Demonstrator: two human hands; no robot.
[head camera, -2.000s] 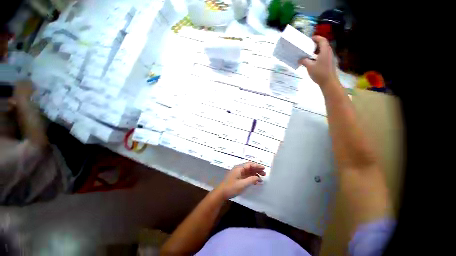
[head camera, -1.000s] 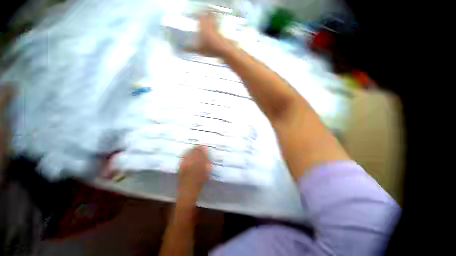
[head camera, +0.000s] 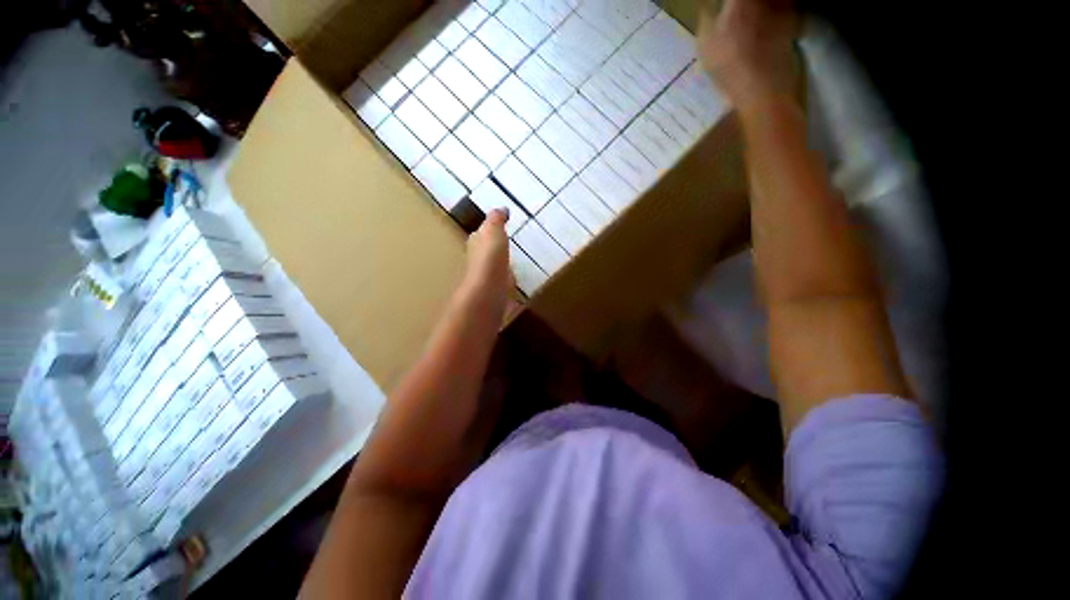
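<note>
The large open brown shipping carton (head camera: 634, 299) stands in front of me, packed with rows of small white product boxes (head camera: 563, 129). A dark gap shows among the boxes at the carton's near left side. My left hand (head camera: 491, 249) reaches over the near left edge, its fingertips at the boxes beside this gap; what its fingers hold, if anything, is hidden. My right hand (head camera: 751, 53) is blurred at the carton's right edge, near the top of the picture; its grip is unclear.
A carton flap (head camera: 317, 223) lies over the edge of the white table (head camera: 334, 451) at left. Stacked white boxes (head camera: 194, 375) stand there. Behind them are blue-handled pliers (head camera: 183, 185), a green lump (head camera: 131, 190) and a red-and-black object (head camera: 178, 133). Yellow dot stickers (head camera: 96, 285) lie at far left.
The view has swung right from the table to the carton. My hands have left the table stacks and are now at the carton. The white box seen earlier in my right hand is not distinguishable.
</note>
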